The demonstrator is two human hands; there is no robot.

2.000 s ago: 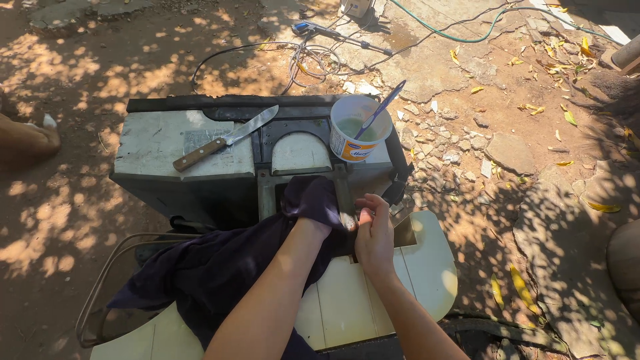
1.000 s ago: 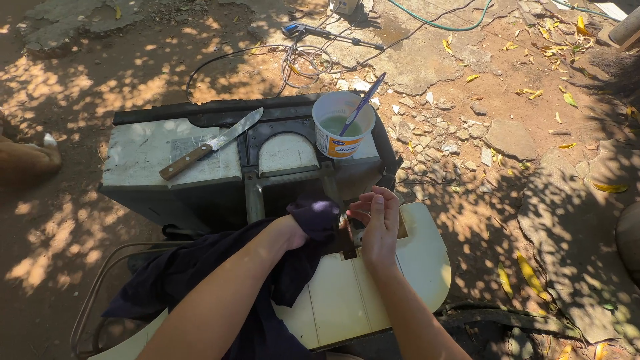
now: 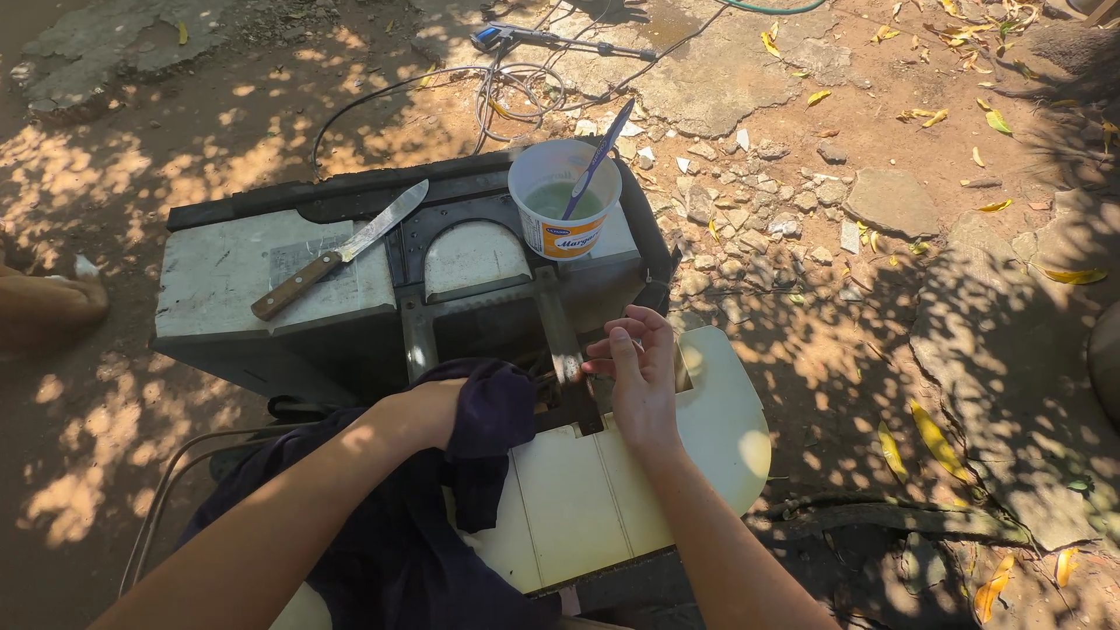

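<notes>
A dark navy cloth point(image 3: 394, 534) is wrapped over the fingers of my left hand point(image 3: 437, 407), which grips it beside the metal bracket point(image 3: 560, 324) of an appliance-like housing point(image 3: 271, 262). Just right of that bracket is my right hand point(image 3: 643, 367), palm turned inward, fingers curled and apart; whether its fingertips touch the bracket cannot be told. A cream plastic panel point(image 3: 560, 507) lies under both wrists. On the housing's top rest a wooden-handled knife point(image 3: 341, 254) and a white plastic margarine tub point(image 3: 564, 206) holding cloudy liquid and a blue toothbrush-like handle point(image 3: 599, 157).
A pressure-washer gun point(image 3: 560, 40) and its coiled cable point(image 3: 516, 101) lie on the ground beyond the housing. Broken stones point(image 3: 761, 188) and concrete slabs point(image 3: 1006, 367) are to the right. Part of an animal point(image 3: 52, 297) shows at the left edge.
The cloth-wrapped left hand has drawn back from the bracket to its left side. My right hand stays at the bracket's right, its fingers now more spread.
</notes>
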